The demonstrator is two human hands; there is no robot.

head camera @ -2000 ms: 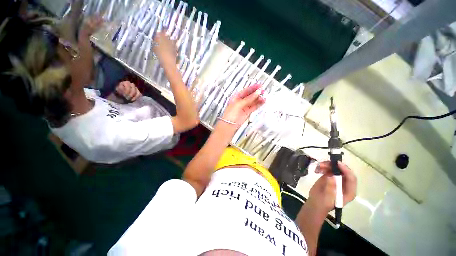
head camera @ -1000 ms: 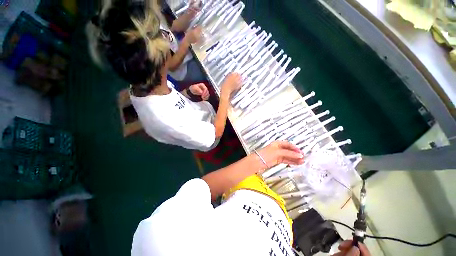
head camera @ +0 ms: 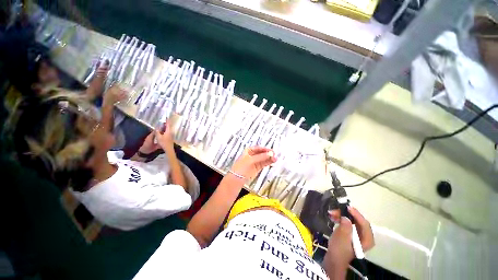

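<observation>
My right hand [head camera: 352, 232] holds a soldering iron [head camera: 343, 201] with a black and white grip, its tip pointing up toward the bench. My left hand [head camera: 254, 163] is above the right end of the rows, thumb and fingertips close together; whether a small part is between them is too small to tell. Slim white handle units [head camera: 240, 134] lie side by side on the pale bench beyond and beside the left hand. A crumpled clear bag [head camera: 303, 158] lies over the right end of the rows, right of the left hand.
A dark block [head camera: 312, 210] sits at the bench edge left of the iron. A black cord [head camera: 404, 164] curves over the cream surface [head camera: 382, 131]. A grey post [head camera: 377, 68] slants above. A person [head camera: 136, 186] sits at left, hands together. A shelf with a yellow tray [head camera: 355, 7] is opposite.
The view has swung back right, bringing my right hand and the iron fully into view. The neighbour's hands have come together at the bench edge. My left hand stays near the bag.
</observation>
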